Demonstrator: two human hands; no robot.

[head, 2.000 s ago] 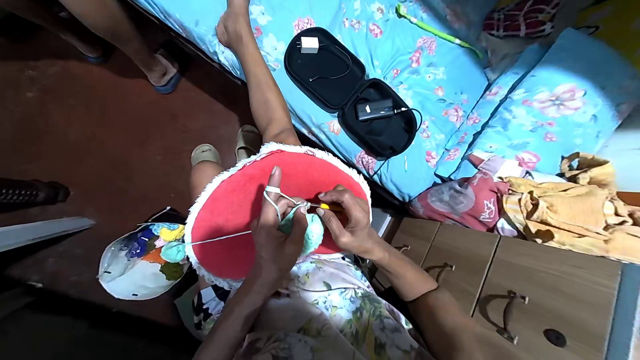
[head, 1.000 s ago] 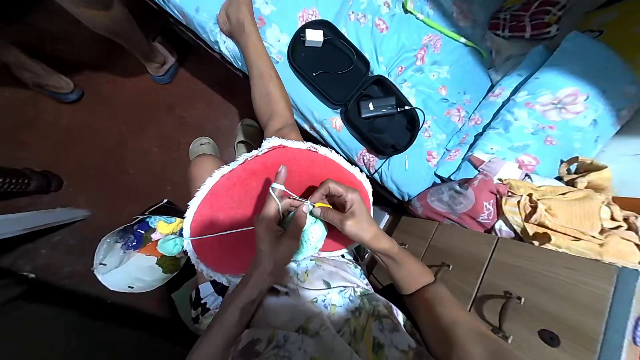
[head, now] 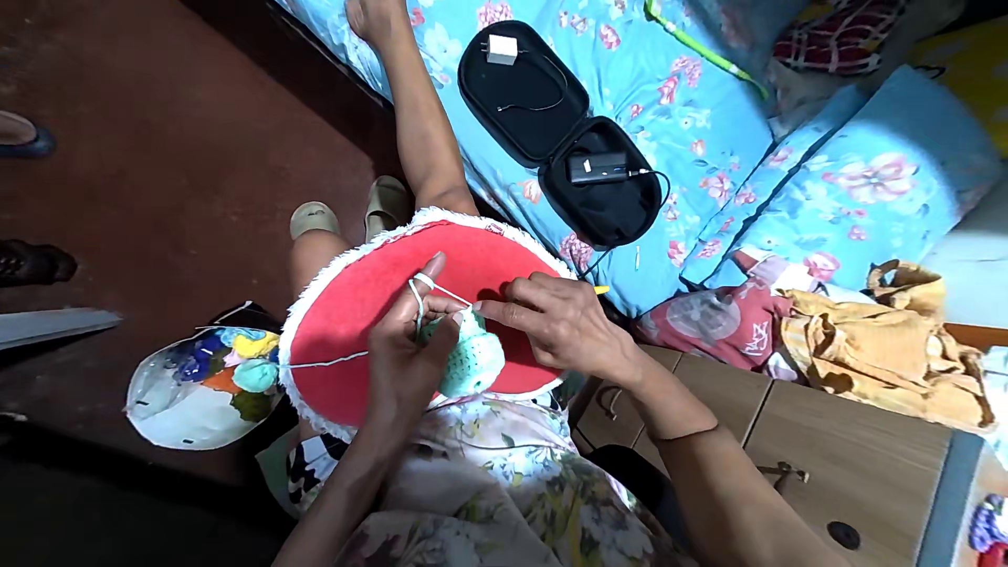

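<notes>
My left hand holds a mint-green crocheted piece, with pale yarn looped around its raised index finger. My right hand is at the top of the piece, its fingertips touching the stitches. The yellow end of a crochet hook sticks out past the back of my right hand; the rest of it is hidden. Both hands are above a red round cushion with a white fluffy edge, resting on my lap. From my left hand a strand of yarn runs left towards a mint yarn ball.
A white bag with several coloured yarn balls stands at the left. An open black case with a charger and a power bank lies on the floral bed. Clothes lie on wooden drawers. A person's foot shows at the far left.
My right hand has turned so that its back faces up, and the yellow hook end now points right, away from the stitches. The other person's legs have mostly left the view.
</notes>
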